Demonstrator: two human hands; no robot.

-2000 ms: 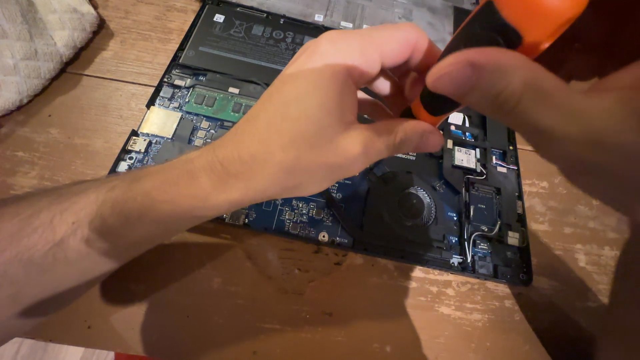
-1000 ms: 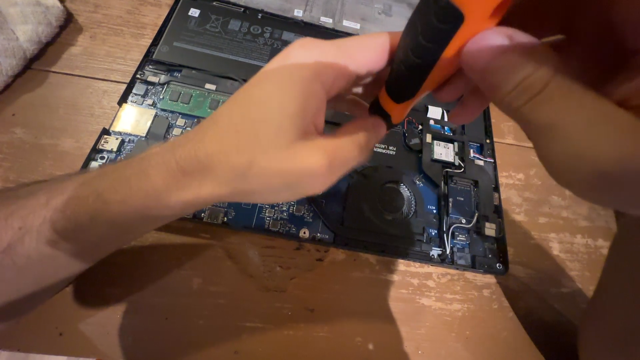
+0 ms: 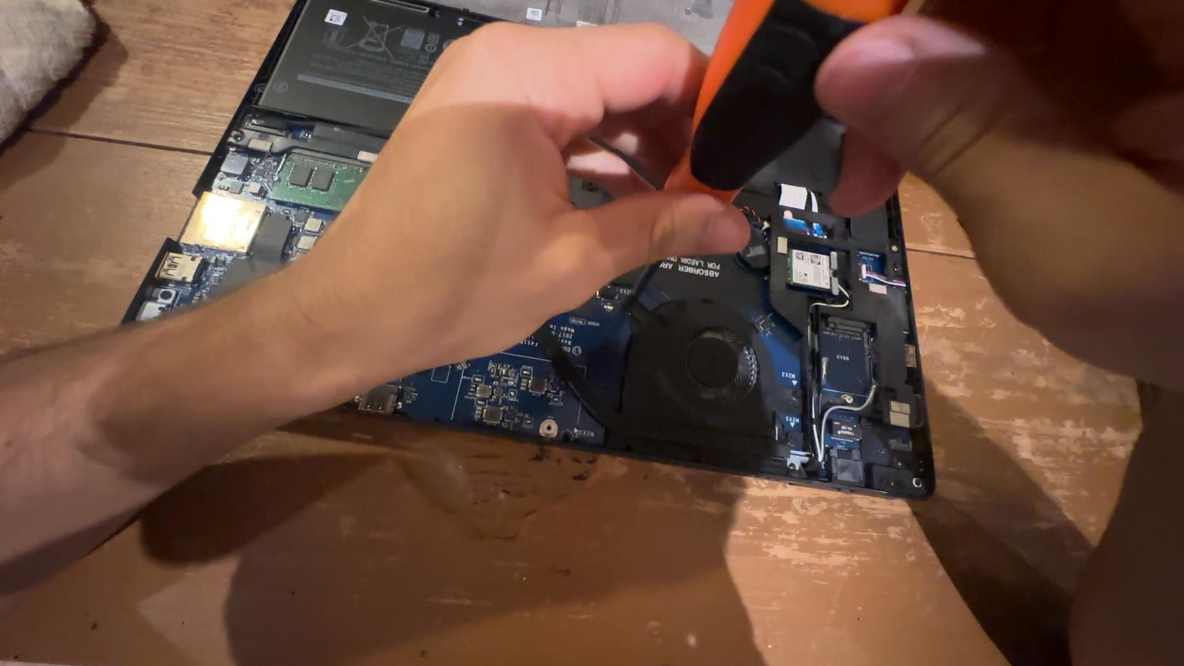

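An orange and black screwdriver (image 3: 768,102) stands tilted over the opened laptop, its tip hidden behind my fingers. My left hand (image 3: 518,176) reaches across the motherboard, thumb and fingers closed around the lower end of the handle. Higher on the same handle, my right hand (image 3: 962,139) grips it with the thumb on its side. Below the hands lie the black cooling fan (image 3: 717,361) and the blue motherboard (image 3: 509,398). A green memory module (image 3: 319,180) shows left of my left hand, and a small wireless card (image 3: 809,270) sits right of it.
The laptop's battery (image 3: 347,65) lies at the upper left of the chassis. Thin cables (image 3: 823,416) run along the right side. The chassis rests on a worn wooden table (image 3: 555,564). A light cloth (image 3: 37,55) is at the far upper left.
The screwdriver stays between both hands, while its handle has turned and tilted. Both hands remain over the middle of the laptop. The view has shifted somewhat.
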